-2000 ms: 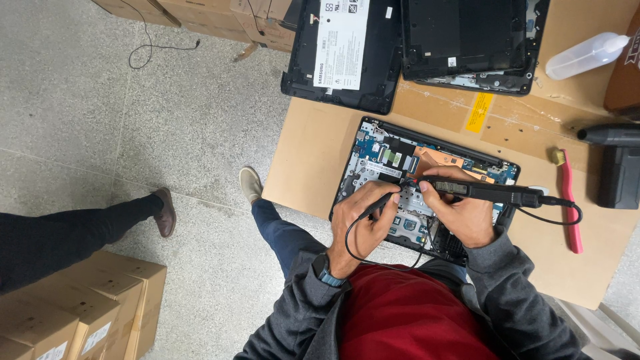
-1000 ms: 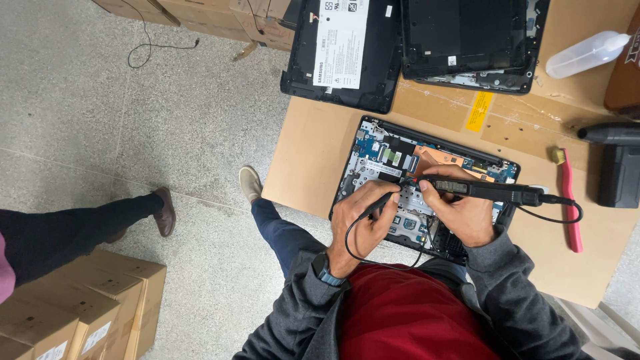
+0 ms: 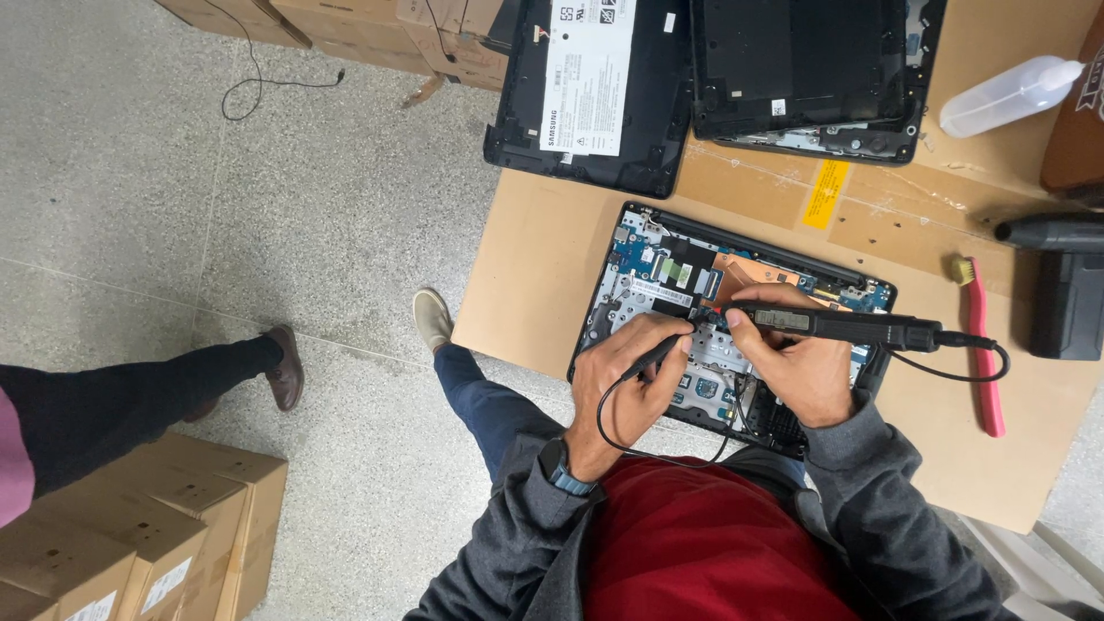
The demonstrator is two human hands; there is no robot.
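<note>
An opened laptop base (image 3: 707, 345) with bare circuit boards and a copper-coloured heat plate lies near the table edge. My left hand (image 3: 625, 384) holds a thin black test probe (image 3: 651, 358) with a cable looping down from it. In my right hand (image 3: 802, 366) is a black pen-style multimeter (image 3: 832, 325) with a small display, its red tip pointing left. Both tips meet close together over the upper middle of the board; my fingers partly hide the contact points. A cable leaves the meter's right end and loops back under it.
Behind the laptop lie a dark cover with a battery (image 3: 586, 86) and stacked laptop parts (image 3: 798, 69). To the right are a plastic bottle (image 3: 1005, 95), a pink brush (image 3: 979, 354) and a black tool (image 3: 1065, 285). Cardboard boxes (image 3: 121, 526) and another person's leg (image 3: 138, 405) are at left.
At the left edge, more of the other person's pink clothing shows than two seconds ago. My hands and both probes have stayed in place.
</note>
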